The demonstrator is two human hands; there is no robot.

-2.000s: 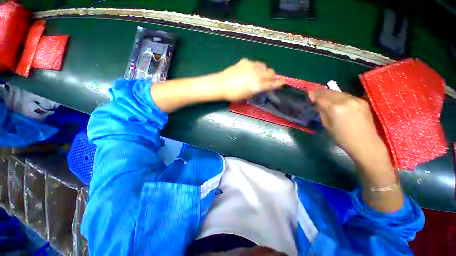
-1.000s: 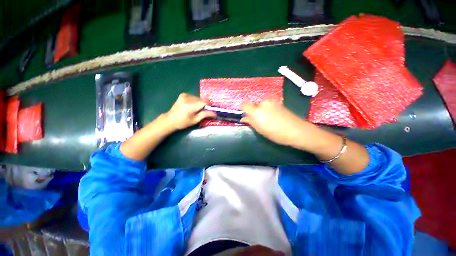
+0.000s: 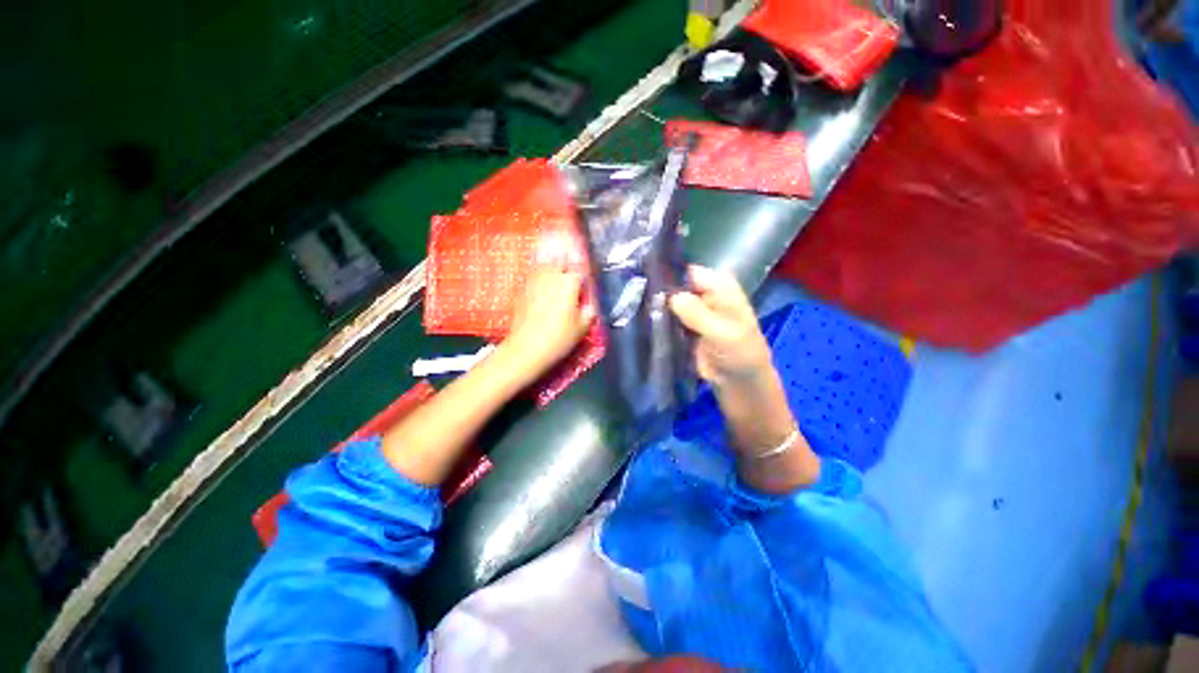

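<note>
A bagged dark unit [image 3: 631, 250] in shiny clear film is held up between my hands, upright and blurred. My left hand [image 3: 552, 316] has its fingers at the film's left edge, in front of red bubble bags [image 3: 480, 276]; its exact grip is blurred. My right hand [image 3: 723, 329], with a bracelet on the wrist, is curled on the film's right edge. A small white tool [image 3: 451, 364] lies left of my left hand. A red bubble bag [image 3: 391, 418] lies partly hidden under my left forearm.
The green conveyor [image 3: 250, 329] carries several dark units beyond the pale edge strip [image 3: 316, 355]. Further right are a red bubble bag [image 3: 750, 158], a black bundle [image 3: 743, 82], a large red plastic sheet [image 3: 999, 197] and a blue perforated stool [image 3: 842, 381].
The view has swung right. My hands have left the single red bag in front of me and now hold up a bagged unit beside the red pile.
</note>
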